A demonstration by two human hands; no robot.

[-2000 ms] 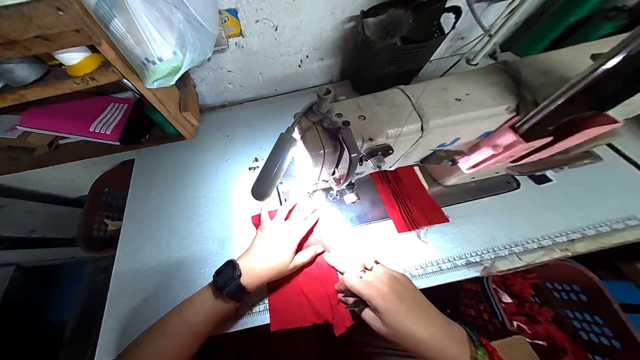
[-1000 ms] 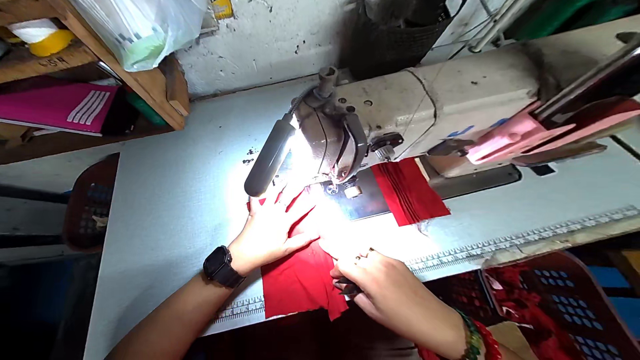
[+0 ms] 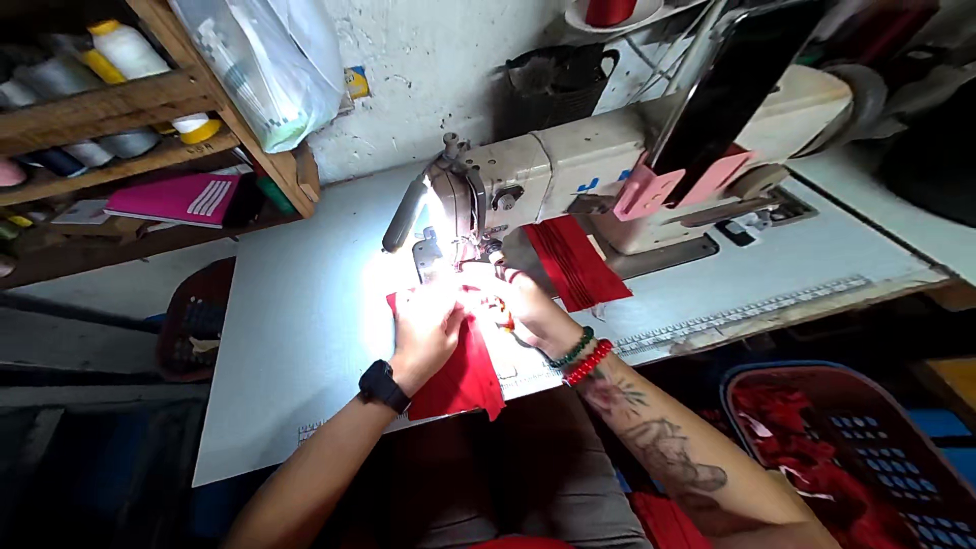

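Under a bright lamp, my left hand (image 3: 428,328) has its fingers drawn together on the upper part of a red fabric piece (image 3: 457,377), close to the needle area of an industrial sewing machine (image 3: 518,179). The cloth's lower end hangs at the table's front edge. My right hand (image 3: 526,305) is beside it, just below the presser foot, fingers bent toward the cloth; glare hides the fingertips and what they hold. A second red piece with stitched pleats (image 3: 576,263) lies under the machine arm, right of the needle.
A ruler tape (image 3: 732,316) runs along the front edge of the white table (image 3: 297,305). A phone (image 3: 740,84) stands in a pink holder (image 3: 648,191) on the machine. A basket of red cloth (image 3: 808,450) is at lower right, and a wooden shelf with thread cones (image 3: 114,99) at left.
My right hand has moved from the cloth's right side up to the needle area. The left hand's spread fingers have drawn together. The view has shifted and takes in more of the surroundings.
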